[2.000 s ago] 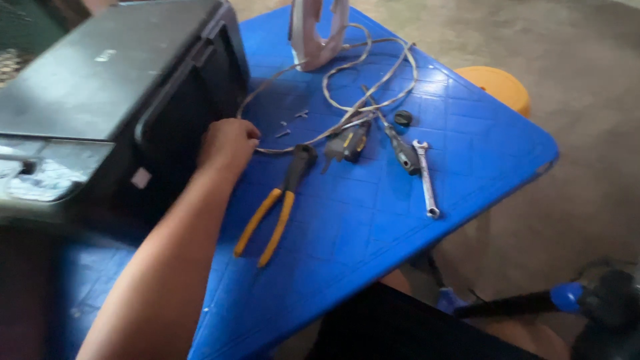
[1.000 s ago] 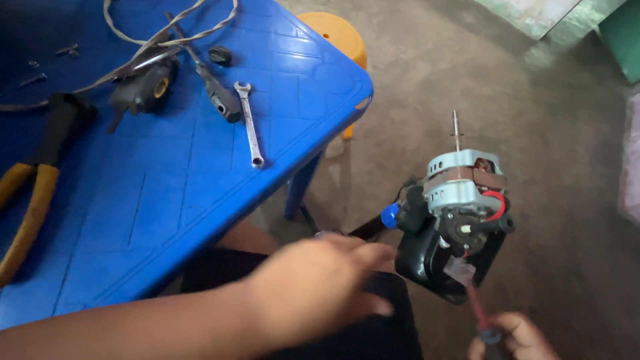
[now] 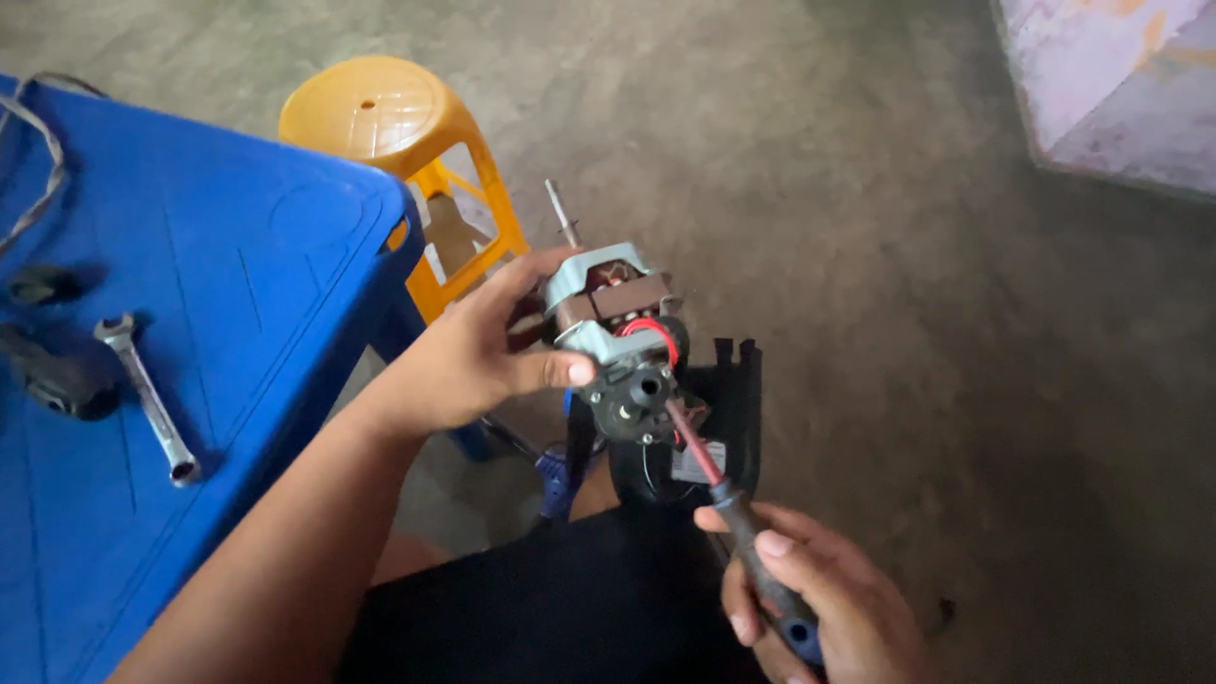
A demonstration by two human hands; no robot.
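My left hand (image 3: 475,351) grips an electric fan motor (image 3: 617,304) from its left side, the thumb on the front housing and the fingers behind it. The motor's metal shaft (image 3: 560,209) points up and away. On its near end is a black plastic gearbox (image 3: 629,404) with small screws, and red wires loop beside it. My right hand (image 3: 817,589) holds a screwdriver (image 3: 760,560) by its dark handle. Its reddish shank reaches up to the right side of the gearbox; the tip is hidden there. Below the motor is a black plastic housing (image 3: 736,408) with a label.
To the left stands a blue plastic table (image 3: 275,285) bearing a combination wrench (image 3: 152,404), a dark tool handle (image 3: 57,375), a small black knob (image 3: 43,283) and a cord (image 3: 47,171). Behind its corner is a yellow plastic stool (image 3: 370,109). A pale painted panel (image 3: 1121,85) stands at the upper right.
My left hand, at the table two seconds ago, has come over to the motor and taken hold of it. The screwdriver in my right hand now reaches up beside the gearbox. The view has swung right.
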